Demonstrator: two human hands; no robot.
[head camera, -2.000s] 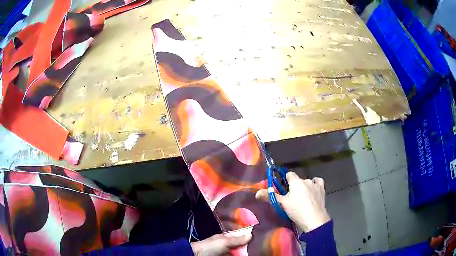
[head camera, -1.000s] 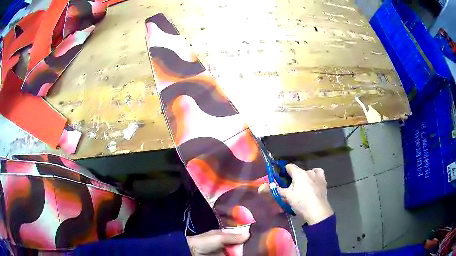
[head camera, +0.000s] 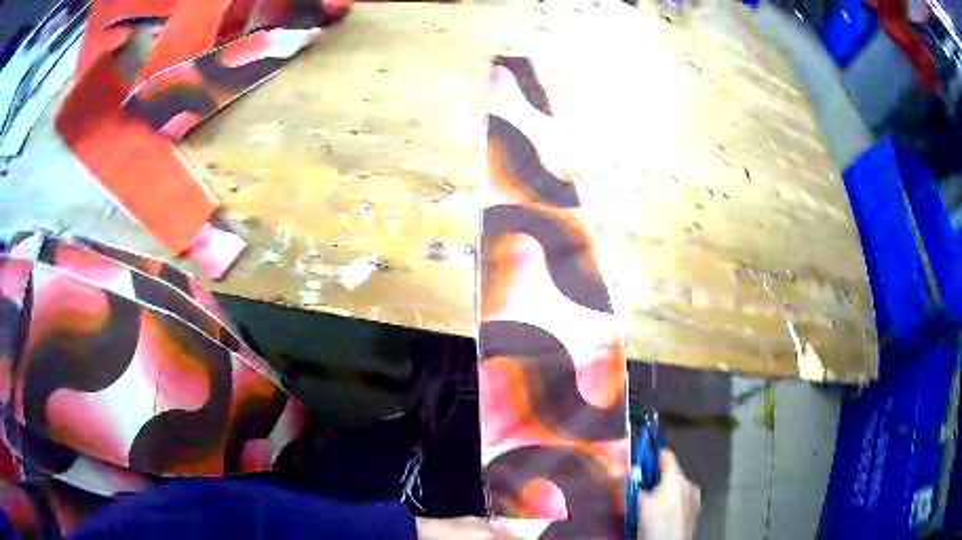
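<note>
A long printed fabric strip (head camera: 543, 390) in brown, pink, orange and white lies over the table's front edge, its narrow end on the wood, and hangs towards me. My left hand (head camera: 469, 527) holds the strip at its lower left; the picture's bottom edge cuts the hand off. My right hand (head camera: 671, 504) grips the blue-handled scissors (head camera: 646, 464) beside the strip's right edge. Their blades point up along that edge and are blurred; I cannot tell if they are apart.
The worn wooden table (head camera: 369, 179) spans the middle. Orange and printed strips (head camera: 142, 185) lie tangled at its far left. A thick pile of printed panels (head camera: 127, 380) is at the left below the edge. A blue bin (head camera: 886, 443) stands at the right. Pale threads hang below the table.
The view has turned, so table, strip and pile sit lower or further right. The strip now runs nearly straight up the picture. Both hands appear lower, still holding the strip and the scissors.
</note>
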